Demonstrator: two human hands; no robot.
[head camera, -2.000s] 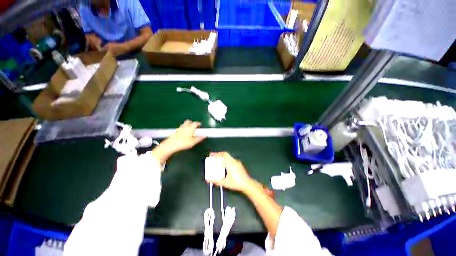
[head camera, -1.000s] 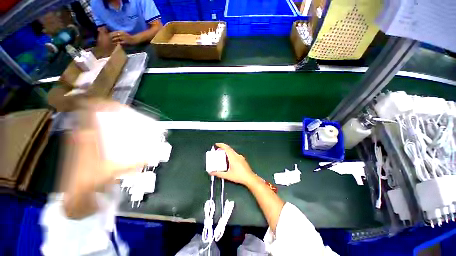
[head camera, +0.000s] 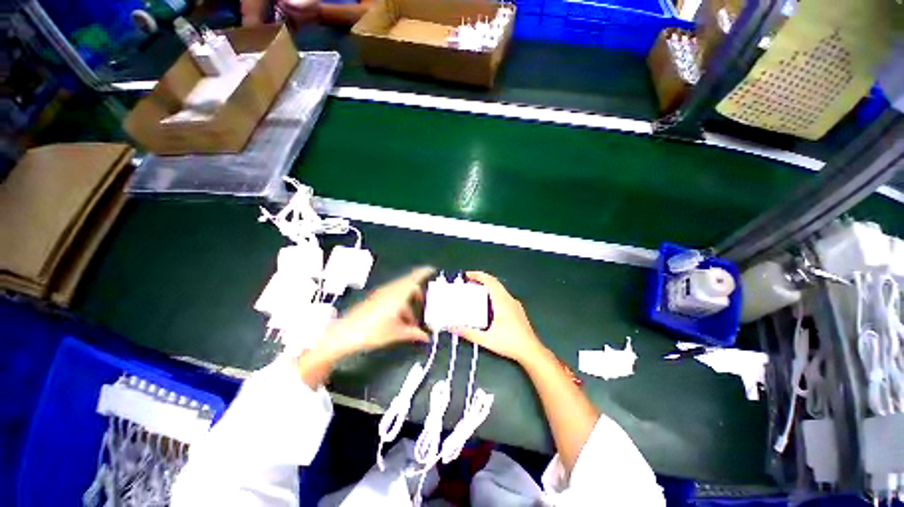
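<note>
Several white power adapters (head camera: 457, 304) stand side by side between my hands, pins pointing away from me, above the green worktop's front part. Their bundled white cords (head camera: 433, 411) hang toward me. My right hand (head camera: 499, 315) grips the row from its right side. My left hand (head camera: 389, 319) is at the row's left end, fingers curved; whether it presses on the adapters is hard to tell. More white adapters (head camera: 299, 287) with cords lie in a loose pile left of my left hand.
Blue box with white bottle (head camera: 698, 294), white scraps (head camera: 607, 360), packed tray (head camera: 882, 446) at right. Blue tote (head camera: 61, 396) holding adapters at lower left. Cardboard sheets (head camera: 59, 213), cartons (head camera: 213, 109) and clear tray (head camera: 297, 124) at left and back. Part of a person's hands shows behind the belt.
My left hand has come from the left pile to the adapters in my right hand. The held row is wider, with another cord bundle hanging. The view has turned, showing the lower-left tote.
</note>
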